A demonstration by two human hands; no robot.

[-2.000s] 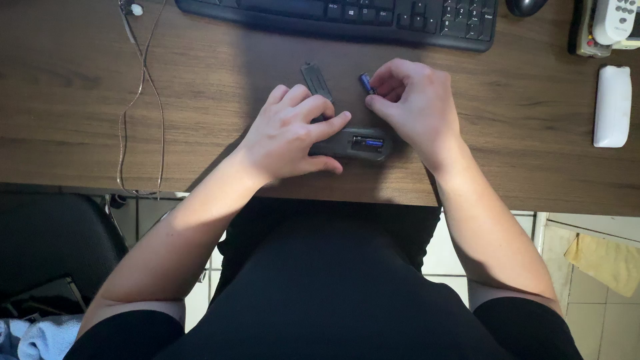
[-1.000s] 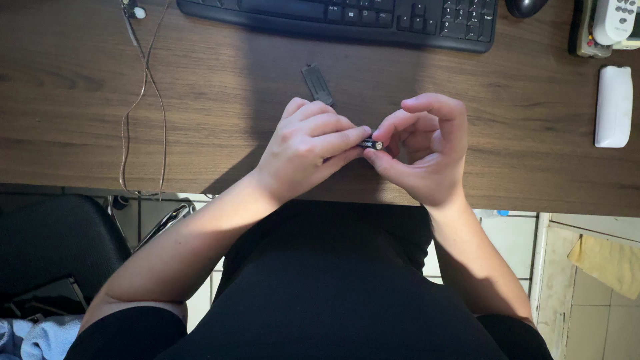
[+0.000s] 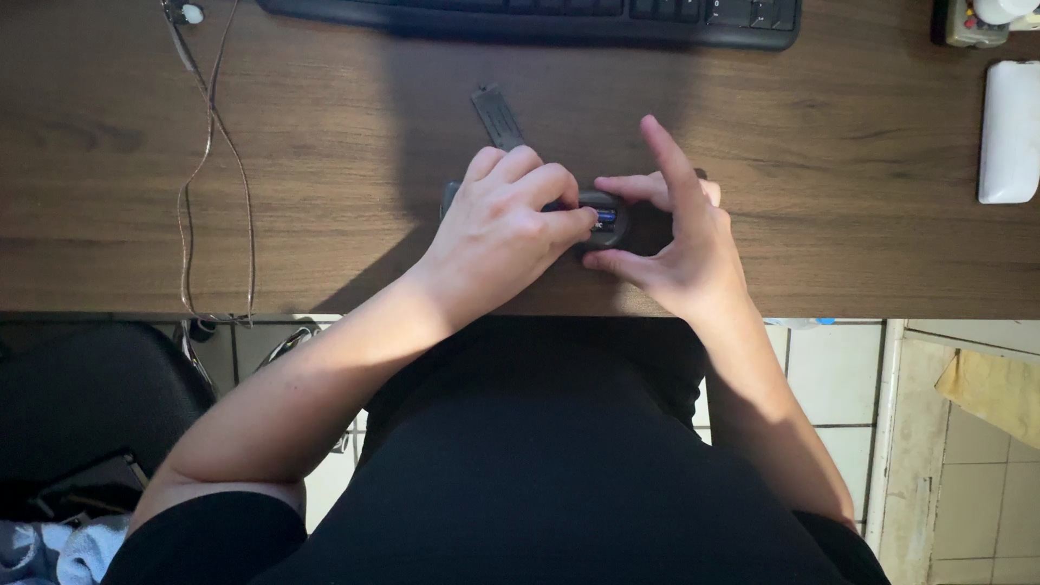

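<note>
A dark grey remote control (image 3: 615, 236) lies back up on the wooden desk, its battery compartment open, with a blue battery (image 3: 606, 216) showing in it. My left hand (image 3: 516, 215) lies over the remote's middle, thumb and index finger at the compartment; whether they pinch a second battery is hidden. My right hand (image 3: 691, 236) is spread around the remote's rounded right end, thumb at the lower edge and a finger near the upper one, the index finger raised. The detached battery cover (image 3: 497, 118) rests on the desk just above my left hand.
A black keyboard (image 3: 528, 26) lies along the back. Thin cables (image 3: 213, 106) run down the desk's left side over the front edge. At the right are a white case-like object (image 3: 1010, 134) and part of a device with coloured buttons (image 3: 975, 26). A black chair (image 3: 97, 390) stands lower left.
Two seconds ago my right hand held a battery above the remote; now no battery shows in its fingers. My left fingers have moved onto the compartment, and my right hand has spread around the remote's end.
</note>
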